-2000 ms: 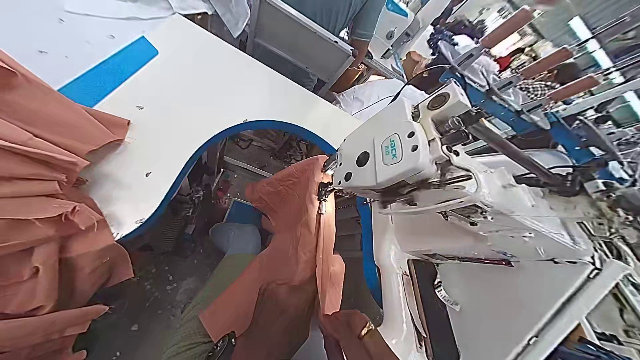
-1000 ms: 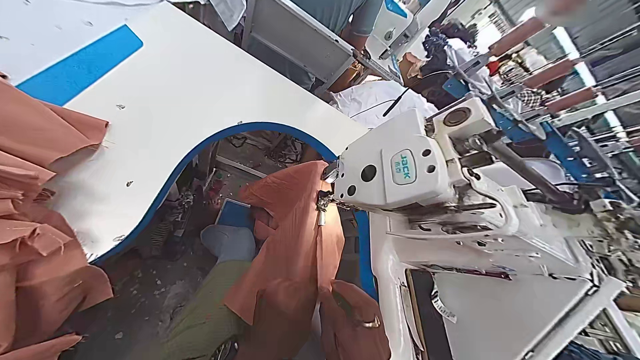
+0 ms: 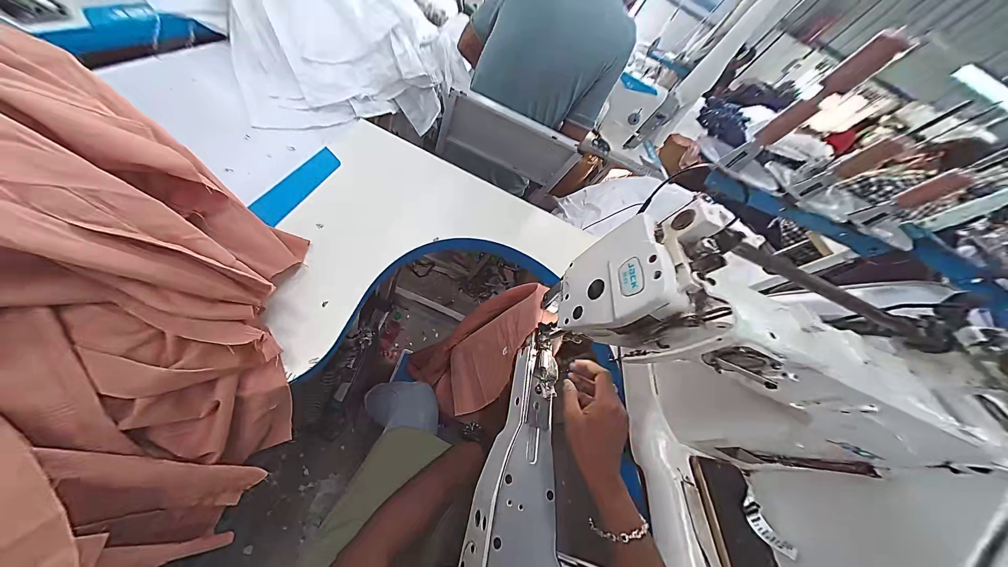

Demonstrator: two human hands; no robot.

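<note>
A rust-coloured fabric piece [image 3: 482, 350] hangs at the far end of the narrow arm of a white Jack sewing machine [image 3: 622, 283], partly under its head. My left hand [image 3: 494, 417] is mostly hidden behind the fabric and the machine's arm; its wrist with a dark band shows at the fabric's lower edge. My right hand [image 3: 592, 405], with a chain bracelet at the wrist, is on the right side of the metal presser and folder parts [image 3: 545, 366], fingers curled and thumb apart. Whether its fingertips touch anything is unclear. The machine's metal arm [image 3: 516, 480] lies bare between my forearms.
A large pile of rust-coloured fabric [image 3: 134, 315] covers the left of the white table [image 3: 425, 189], which has a blue-edged curved cutout. White cloth [image 3: 339, 63] lies at the back. A person in a grey-green shirt [image 3: 551, 63] sits beyond. Thread cones [image 3: 866, 67] stand at the upper right.
The fabric that hung down over the machine's arm now sits only at its far end, leaving the arm bare. My right hand has come up beside the presser parts. The view has shifted towards the left.
</note>
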